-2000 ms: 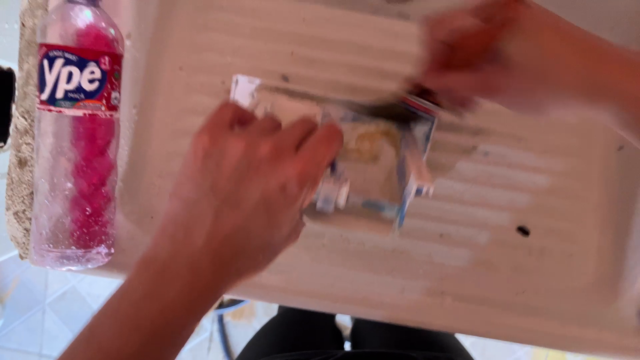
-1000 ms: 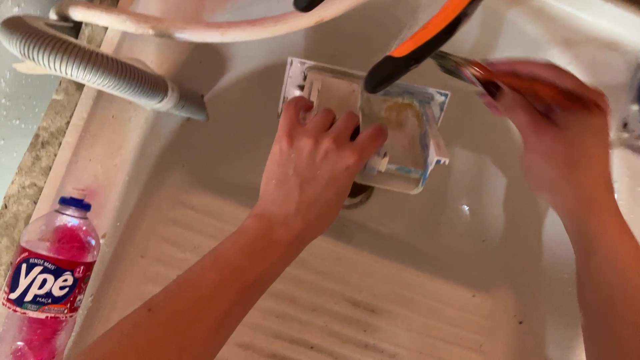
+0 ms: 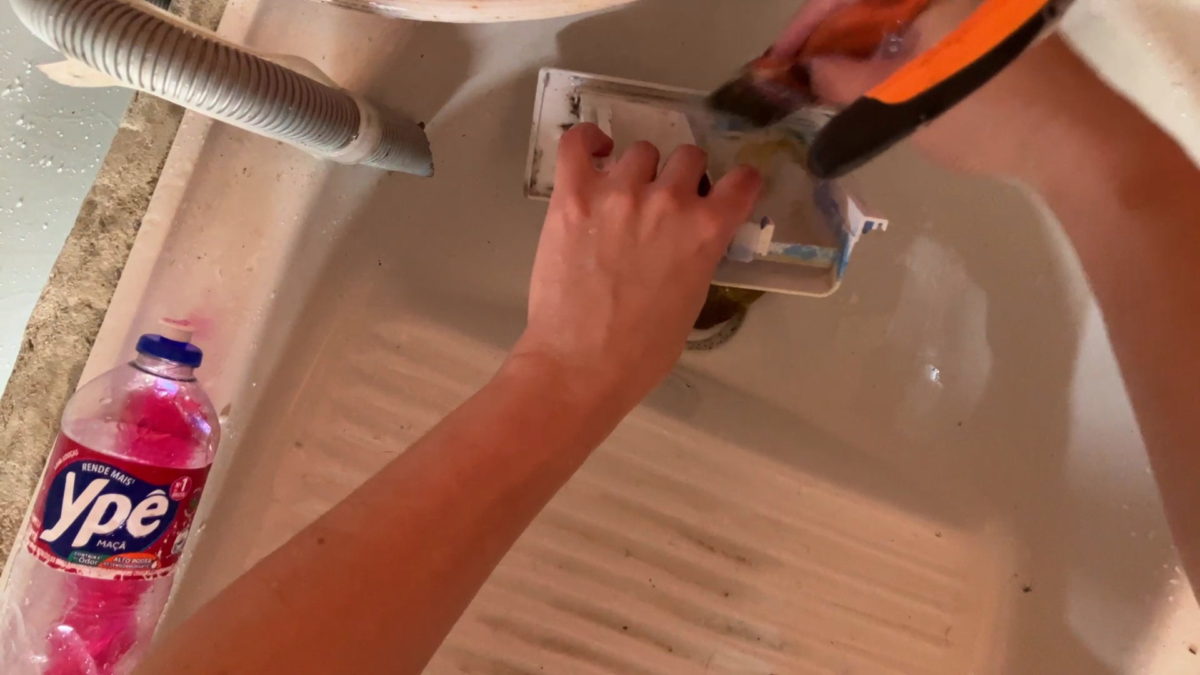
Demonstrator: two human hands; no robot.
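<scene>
A shallow white plastic tray-like part (image 3: 803,276), marked with blue and yellowish residue, lies in the laundry sink. My left hand (image 3: 628,225) grips it, fingers curled over its middle. Above its right half, my right hand (image 3: 881,56) holds a brush (image 3: 755,97) with dark bristles and a reddish handle, blurred, its bristles at the upper part of the tray. Whether the bristles touch the tray cannot be told. An orange and black handle (image 3: 937,84) crosses in front of the right hand; what it belongs to is out of view.
A grey corrugated hose (image 3: 216,89) reaches over the sink's left rim. A bottle of pink Ypê dish soap (image 3: 117,506) with a blue cap stands at lower left. The drain (image 3: 720,319) shows partly beneath the tray. Ridged washboard (image 3: 656,544) fills the lower sink.
Two seconds ago the tray was over the ridged washboard; now it is over the drain end. The brush has moved from right of the tray, one second ago, to over it. The view has shifted.
</scene>
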